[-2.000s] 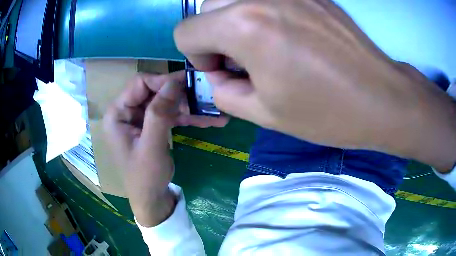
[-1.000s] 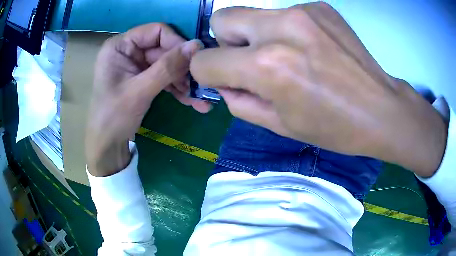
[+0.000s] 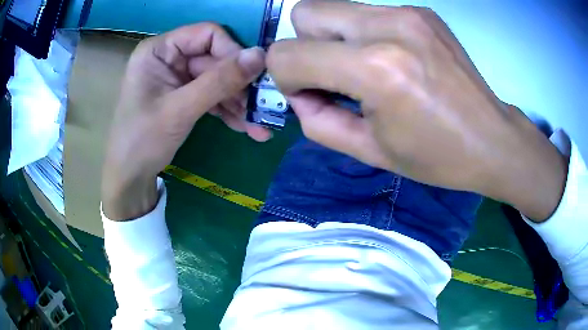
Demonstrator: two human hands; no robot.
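A display panel (image 3: 516, 58) with a pale, glowing face lies at the upper right. Its black frame (image 3: 272, 22) runs down to a corner between my hands. A small silver corner plate (image 3: 271, 100) with small holes or screws sits in that corner. My left hand (image 3: 187, 84) grips the corner, thumb on the frame edge and a fingertip showing below it. My right hand (image 3: 387, 97) is over the corner with thumb and fingers pinched close above the plate. Whether it holds anything is hidden by the fingers.
The green bench top (image 3: 167, 16) is behind my left hand. An open cardboard box (image 3: 90, 129) with white sheets (image 3: 39, 109) stands at the left. Another black-rimmed panel (image 3: 32, 26) is at the upper left. My lap is below the corner. A blue item (image 3: 548, 303) is low at the right.
The view has shifted, so the box and bench sit further left and higher. My left hand has closed on the corner near my right fingertips. More of the corner plate shows than a second ago.
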